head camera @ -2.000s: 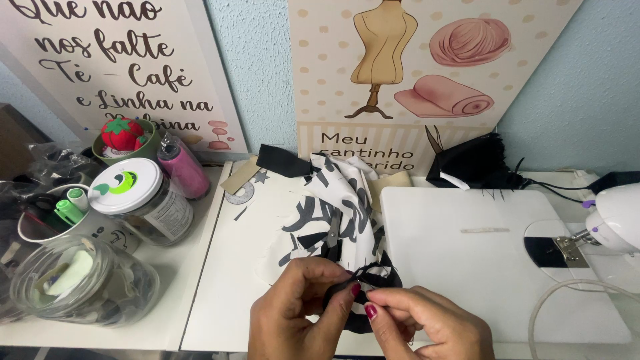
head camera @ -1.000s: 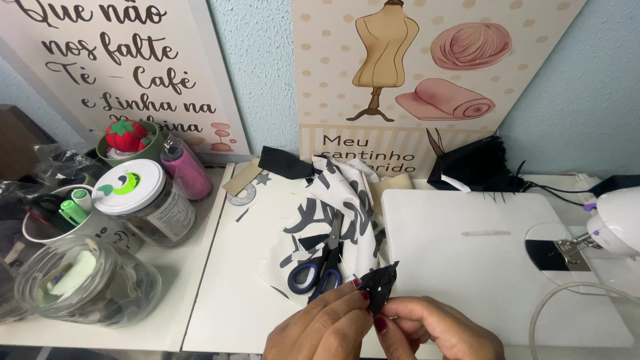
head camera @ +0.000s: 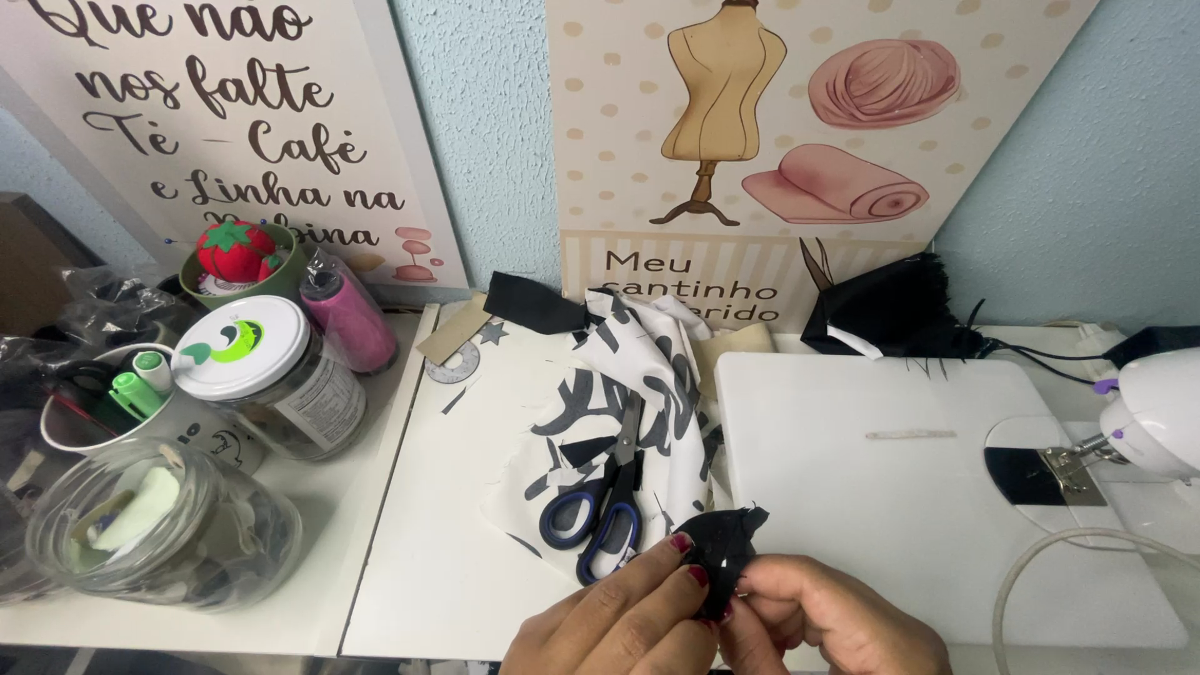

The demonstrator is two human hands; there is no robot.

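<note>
A small piece of black fabric (head camera: 717, 548) is pinched between my two hands near the table's front edge. My left hand (head camera: 623, 614) grips it from the left, fingertips over its face. The thumb and finger of my right hand (head camera: 825, 609) hold its lower right edge. Small light spots show on the fabric; whether they are pins or holes I cannot tell. Just beyond my left hand, scissors with black and blue handles (head camera: 600, 520) lie on white cloth with a black print (head camera: 661, 375).
The sewing machine (head camera: 1153, 412) and its white extension table (head camera: 862, 487) stand at right. At left are an open glass jar (head camera: 169, 534), a lidded jar (head camera: 272, 375), a cup of pens (head camera: 103, 394), a tomato pincushion (head camera: 234, 251) and a pink bottle (head camera: 347, 319). Black fabric (head camera: 891, 305) lies behind.
The black fabric has been turned in my fingers, and a pointed part of it now stands up. Both hands have shifted slightly right and down, leaving the scissors in plain sight.
</note>
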